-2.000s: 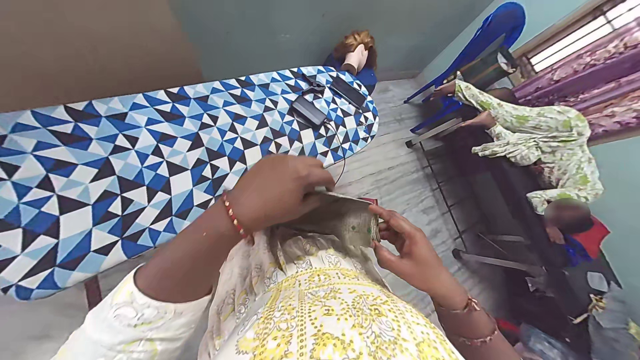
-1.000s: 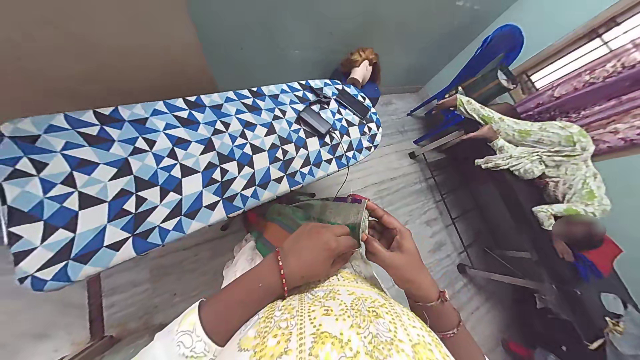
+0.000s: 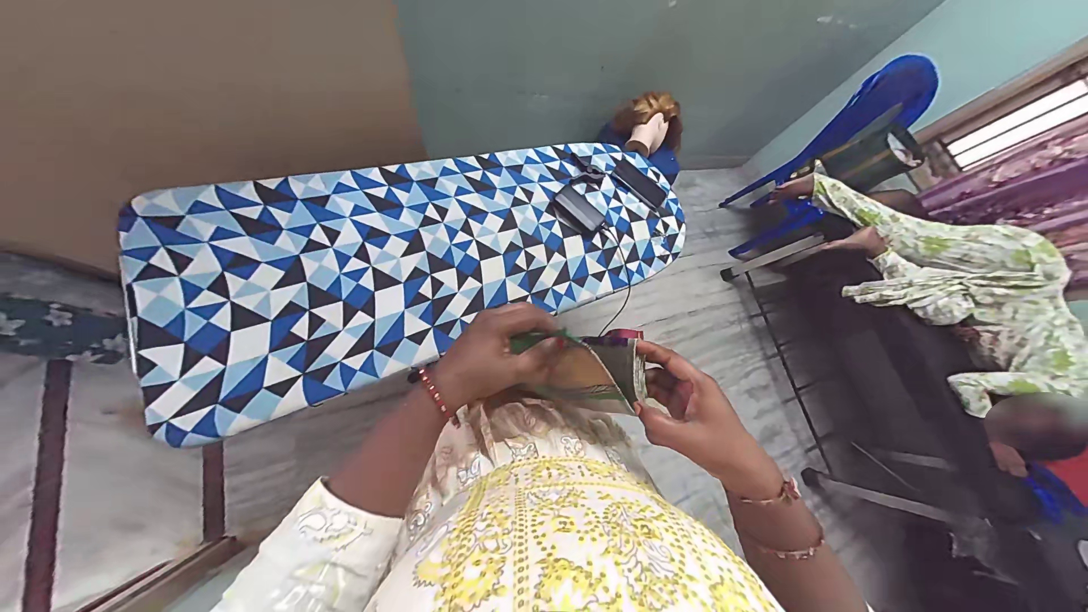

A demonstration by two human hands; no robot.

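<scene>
A folded piece of fabric, grey-brown with green and a dark pink edge, is between my two hands in front of my waist. My left hand grips its left part, thumb and fingers pinched on a green fold. My right hand pinches the right edge, with the thumb below and a finger above. Part of the cloth is hidden behind my left fingers. Both hands are just past the near edge of an ironing board with a blue, black and white triangle-patterned cover.
On the board's right end lie a dark box-like device with a thin cable and a black phone-like object. A mannequin-like head is beyond it. At right, a person in green-and-white clothing is by a blue plastic chair and a dark table.
My left hand has moved left along the fabric, and the fabric's fold now stands opened between my hands. The view has shifted so the board's whole left end shows.
</scene>
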